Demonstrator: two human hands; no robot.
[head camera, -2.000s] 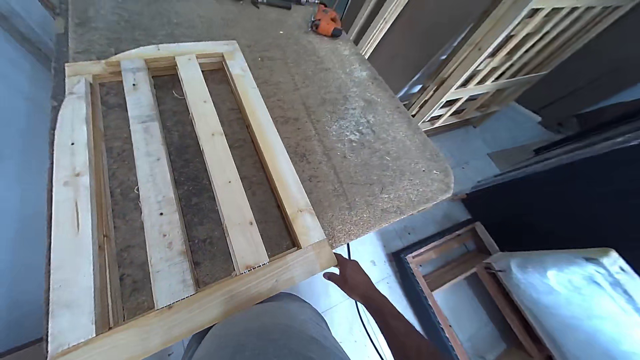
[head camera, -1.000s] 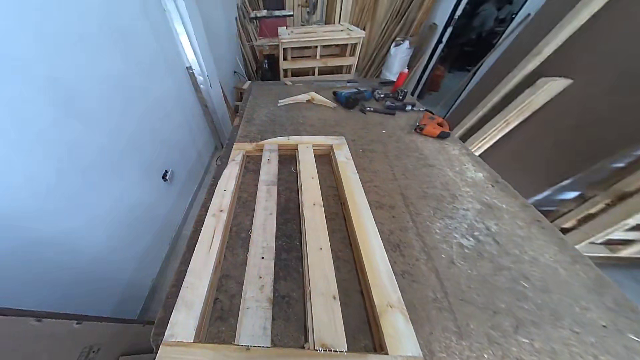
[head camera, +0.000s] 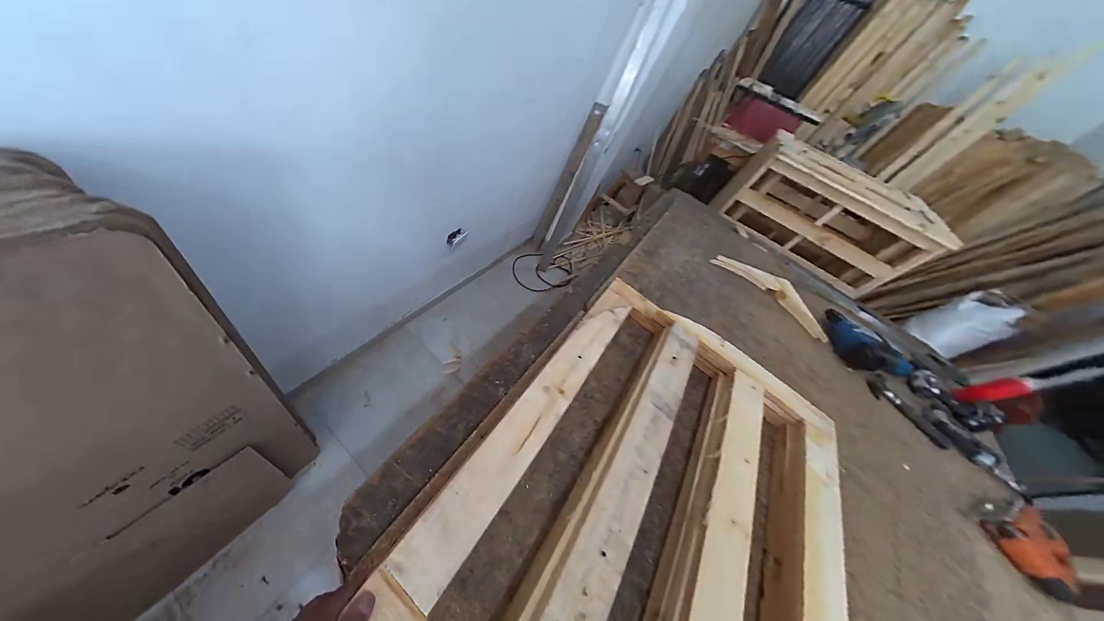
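Observation:
A slatted pine frame (head camera: 642, 448) lies on the worktable, with long slats running away from me and a curved rail at its far end. At the bottom edge of the view my left hand (head camera: 335, 605) is at the frame's near left corner, its thumb over the wood; most of the hand is cut off. My right hand is out of view.
The worktable (head camera: 897, 500) carries a curved wood offcut (head camera: 772, 285), a blue power tool (head camera: 862, 345), an orange power tool (head camera: 1035, 548) and a slatted wooden crate (head camera: 837, 216). Large cardboard sheets (head camera: 129, 388) stand left, across a floor strip (head camera: 405, 371) by the wall.
The view has swung left. My right hand, at the frame's near right corner two seconds ago, has left the view. My left hand now shows at the near left corner.

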